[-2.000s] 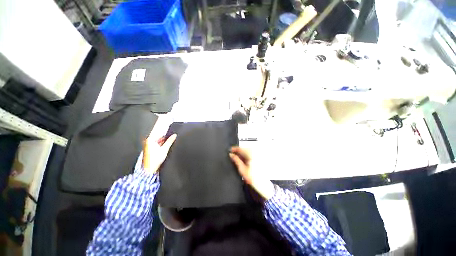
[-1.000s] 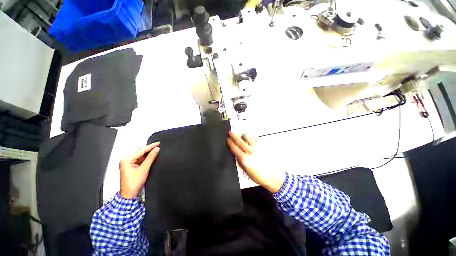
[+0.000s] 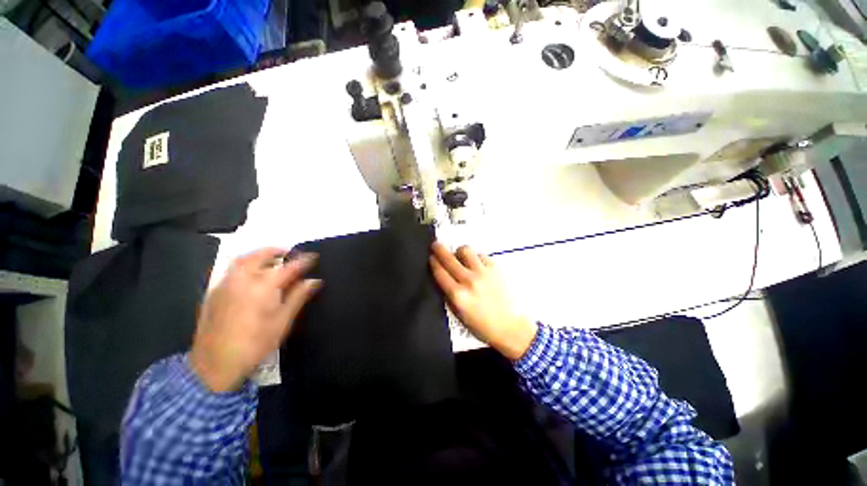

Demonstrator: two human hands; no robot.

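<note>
A dark fabric panel [image 3: 371,323] lies on the front of the white table, its far right corner at the presser foot [image 3: 418,211] of the white sewing machine [image 3: 561,123]. My right hand [image 3: 483,296] rests with its fingertips on the panel's right edge, just in front of the foot. My left hand [image 3: 252,313] is blurred at the panel's far left corner, thumb and fingers apart; whether it touches the fabric cannot be told. A thin dark cord [image 3: 589,236] runs along the table from the right towards the needle area.
A dark panel stack with a white label [image 3: 195,185] lies at the table's far left. Larger dark panels [image 3: 143,323] hang over the left edge. A blue crate [image 3: 181,38] stands behind. Black pieces [image 3: 680,365] lie on a pale surface at lower right. Red-handled snips [image 3: 799,201] lie far right.
The view has moved closer to the machine, and the panel's far right corner has come to the foot. Lately my left hand has lifted or shifted and blurred, while my right hand stays almost still.
</note>
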